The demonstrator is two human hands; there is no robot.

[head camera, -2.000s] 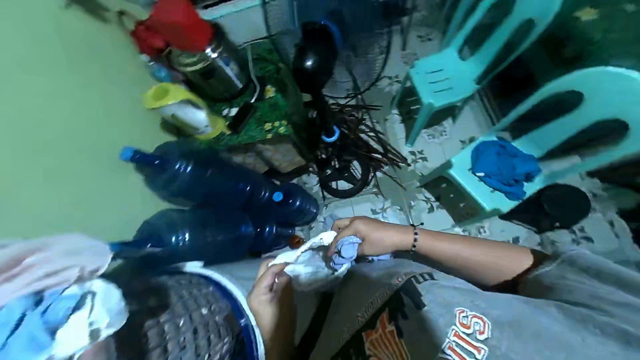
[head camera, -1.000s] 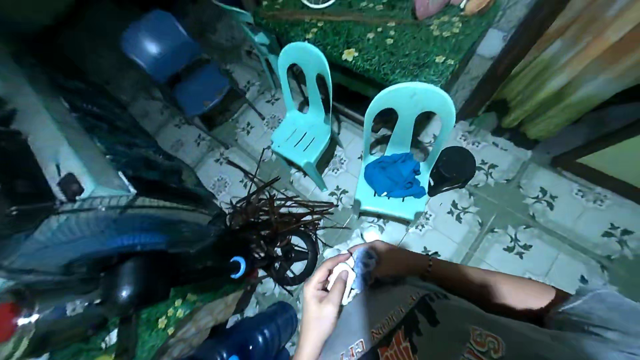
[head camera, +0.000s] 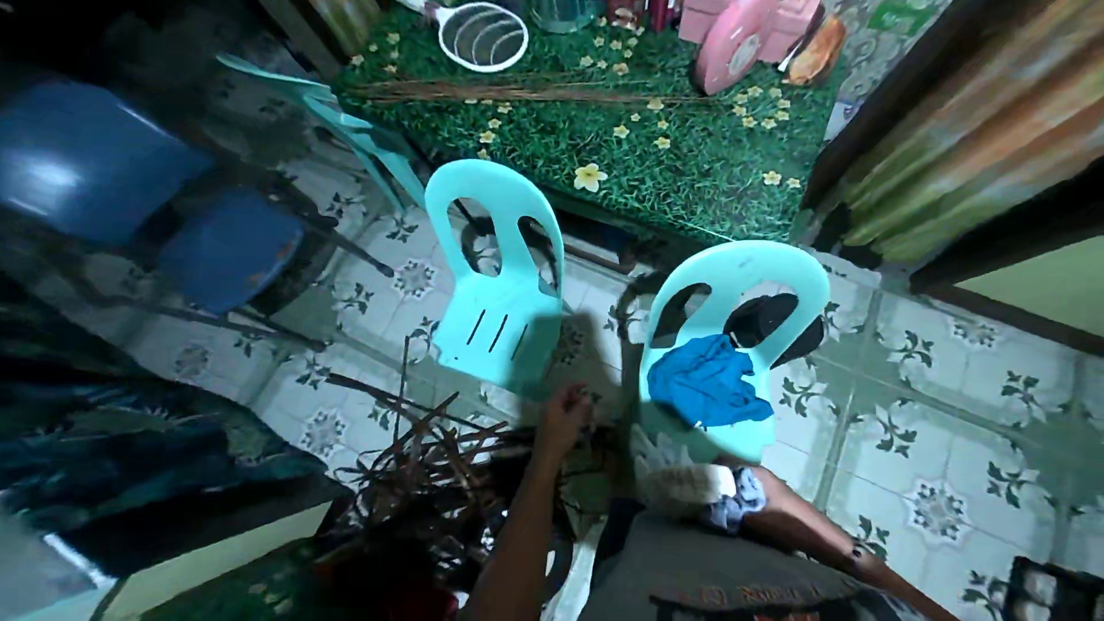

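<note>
My right hand (head camera: 763,487) is close to my body at the front edge of a turquoise plastic chair (head camera: 733,267), with bunched light-blue and white cloth (head camera: 733,496) in its grip. A crumpled blue cloth (head camera: 711,379) lies on that chair's seat. My left hand (head camera: 569,410) reaches forward, in front of a second turquoise chair (head camera: 500,319). Its fingers look curled, but blur and shadow hide whether anything is in them.
A table with a green floral cover (head camera: 690,172) stands ahead, bearing an insect racket (head camera: 483,36) and a pink round object (head camera: 733,43). Dark thin sticks (head camera: 431,448) are heaped at lower left. A blue chair (head camera: 233,246) stands left, and a curtain (head camera: 949,129) hangs right.
My hands were together on the cloth; now my left hand is off it and reaches forward, while the cloth stays with my right. The view has swung toward the chairs and table.
</note>
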